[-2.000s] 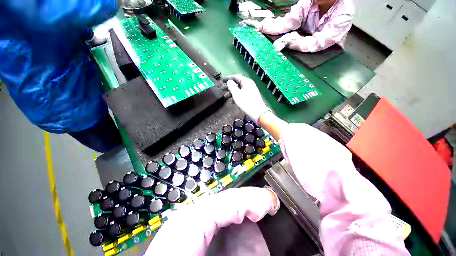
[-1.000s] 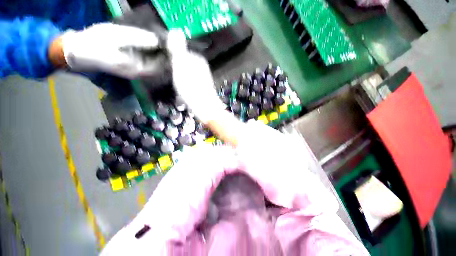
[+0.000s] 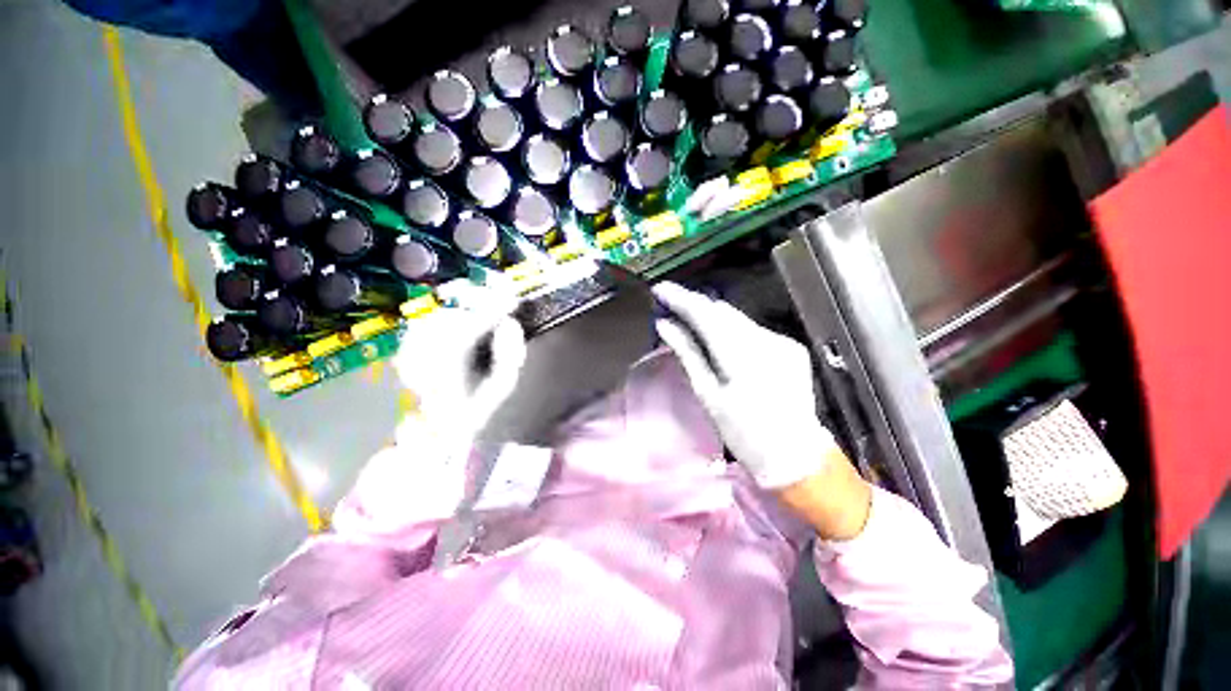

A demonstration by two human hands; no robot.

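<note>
A long green circuit board [image 3: 540, 243] with rows of black capacitors [image 3: 500, 124] and yellow blocks [image 3: 752, 186] along its near edge lies across the top. My left hand [image 3: 466, 365], in a white glove, is at a dark grey foam-like piece [image 3: 594, 331] just in front of the board's near edge. My right hand [image 3: 743, 385], also gloved, has its fingers at the right side of this piece. The piece seems held between both hands; its lower edge is hard to tell from the dark area below.
Metal conveyor rails [image 3: 884, 365] run down the right. Beyond them are a white sheet [image 3: 1060, 466] on a black tray [image 3: 1019, 540] and a large red sheet [image 3: 1181, 324]. Dark foam [image 3: 432, 34] is behind the board. Blue clothing [image 3: 203, 34] shows at top left.
My right hand has drawn back from beside the other person's gloved hand and the dark thing there. Both my hands are now in front of the board with a dark piece. The view has tilted down.
</note>
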